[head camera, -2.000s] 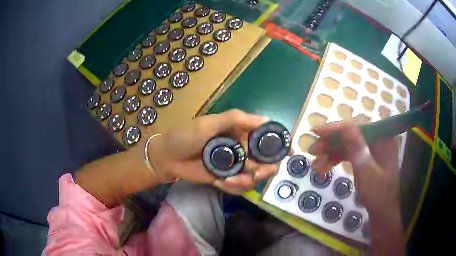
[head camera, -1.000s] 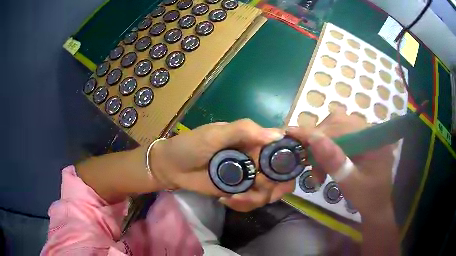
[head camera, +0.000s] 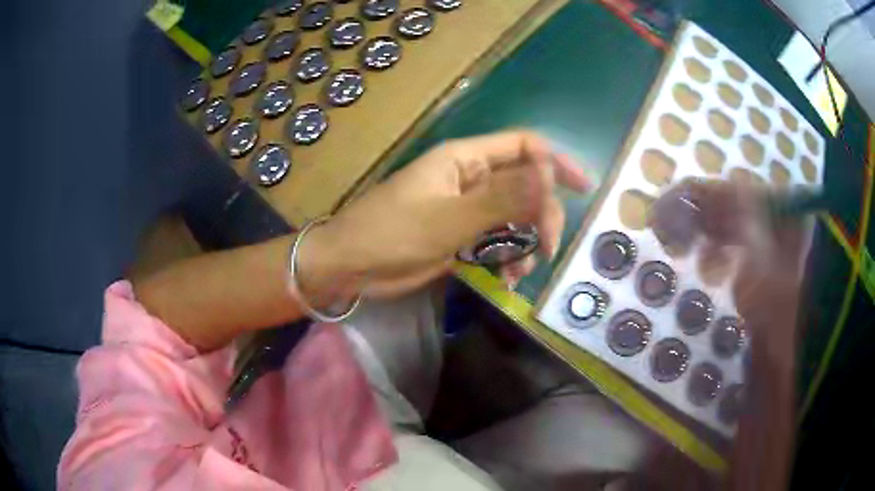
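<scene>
My left hand (head camera: 432, 216) is between the cardboard and the tray, with a miniature speaker (head camera: 505, 248) held under its curled fingers, glossy side showing. My right hand (head camera: 758, 230) is blurred over the white foam tray (head camera: 624, 362). A dark round shape, apparently another speaker (head camera: 683, 215), is at its fingertips, above the cut-outs. The green handheld tool (head camera: 804, 199) shows only as a blurred dark end beside the right hand. Ringed speakers (head camera: 629, 332) fill cut-outs at the tray's near end; one near corner speaker has a bright white centre.
The cardboard sheet (head camera: 384, 115) at the left holds rows of glossy discs (head camera: 309, 125). Green mat (head camera: 537, 86) lies between cardboard and tray. Yellow tape (head camera: 672, 436) runs along the near bench edge. A paper note (head camera: 806, 69) and dark cable (head camera: 833, 40) are at the back right.
My hands have moved apart. The left hand has turned over and now shows one speaker instead of two. The right hand has moved right over the tray, apparently with the other speaker.
</scene>
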